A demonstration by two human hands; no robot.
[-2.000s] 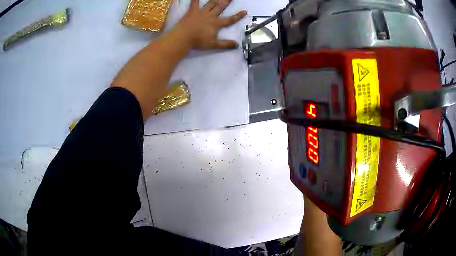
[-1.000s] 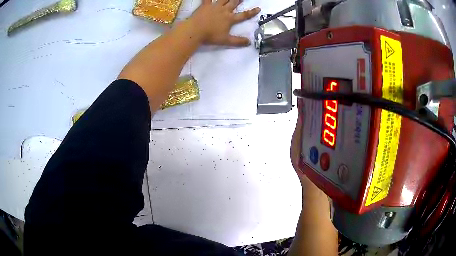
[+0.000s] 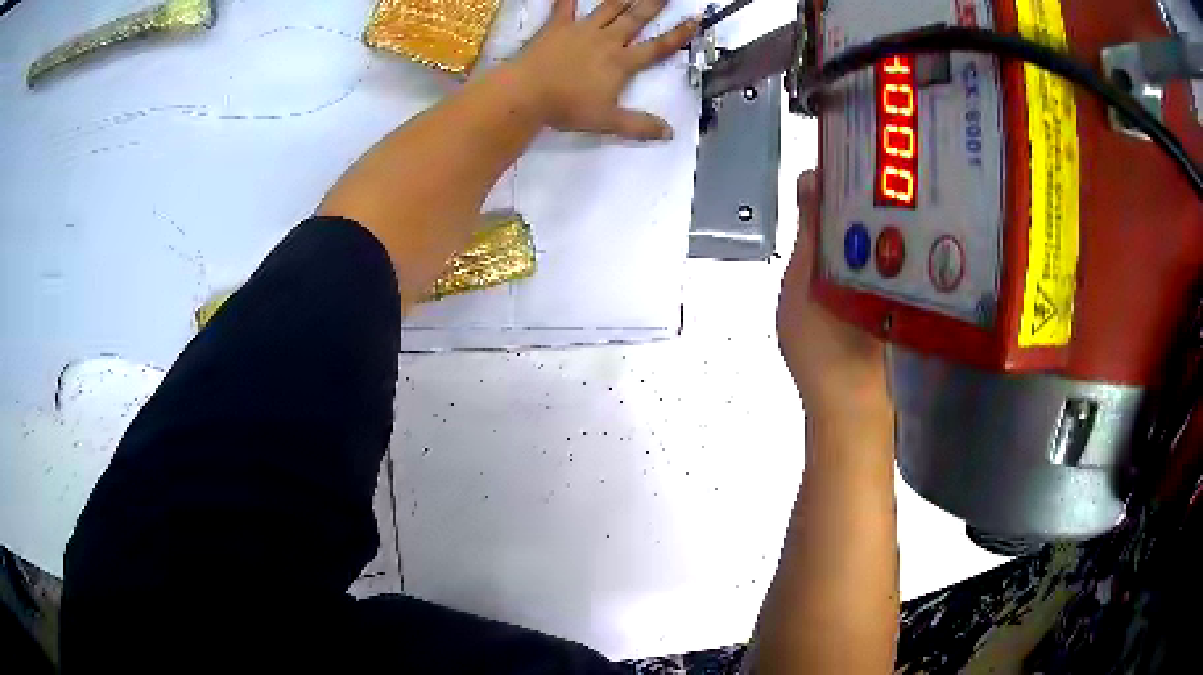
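Note:
The red and silver cutting machine [image 3: 1121,224] fills the right side, its red digits lit. Its grey base plate [image 3: 735,198] lies beside the right edge of the paper-topped lay [image 3: 600,251]. My left hand [image 3: 594,66] is spread flat on the paper, holding nothing, fingertips near the blade and guard [image 3: 752,63]. My right hand [image 3: 838,330] is at the near side of the machine; its fingers are mostly hidden behind the motor body, so its grip does not show. A gold-taped weight [image 3: 486,257] lies under my left forearm.
An orange-gold block weight [image 3: 433,29] and a long gold-taped weight [image 3: 122,40] lie on the paper at the upper left. The white table [image 3: 594,488] has dark specks. A black cable [image 3: 976,42] crosses the motor. Dark scraps [image 3: 976,613] lie along the near right edge.
The machine and base plate have moved away from me and slightly right along the lay's edge. The lay's near right corner now shows. My right forearm shows more; my left hand has barely shifted.

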